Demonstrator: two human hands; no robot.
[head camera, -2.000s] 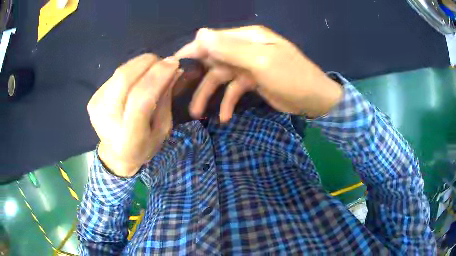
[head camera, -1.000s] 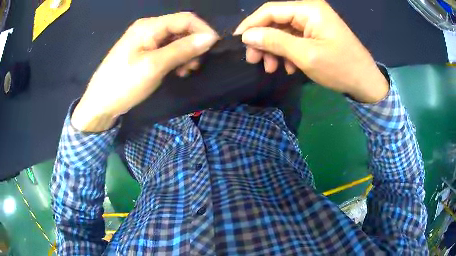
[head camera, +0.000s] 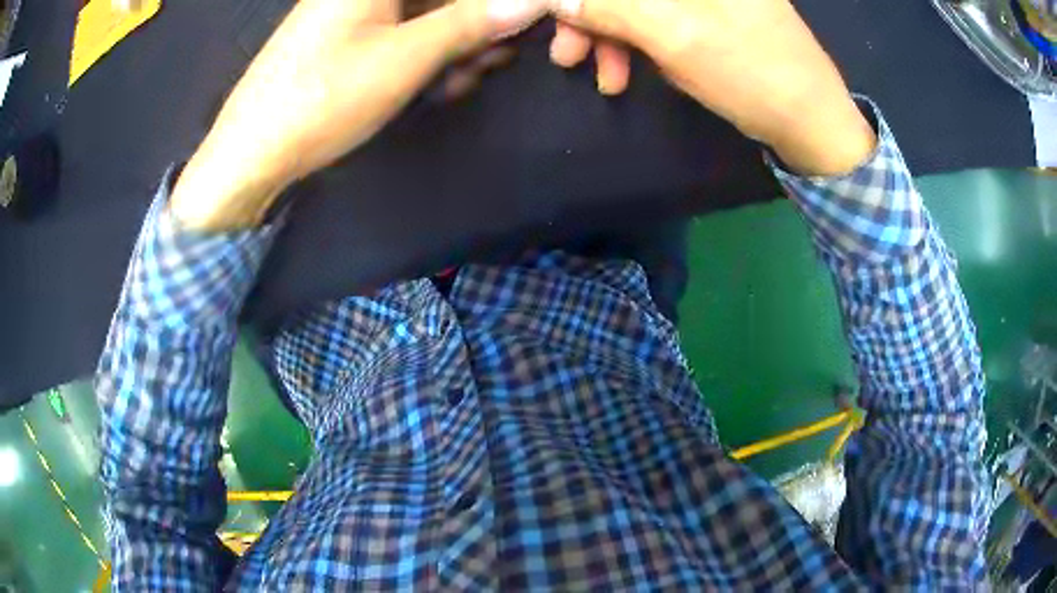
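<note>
My left hand (head camera: 330, 99) and my right hand (head camera: 724, 75) are at the top of the view, over the dark cloth-covered table (head camera: 464, 220). The top edge cuts off part of both. Their thumbs and fingertips meet near the top centre, with the fingers bent. Any dark fabric between the fingertips cannot be told from the dark table cloth.
A yellow card piece (head camera: 110, 29) lies at the upper left, with a dark roll (head camera: 33, 174) below it. A shiny metal iron tip (head camera: 1003, 46) is at the upper right, above a white piece (head camera: 1044, 130). Green floor shows beyond the table's near edge.
Both hands have moved up towards the top edge. They were spread a little apart a second ago, and their fingertips are now together.
</note>
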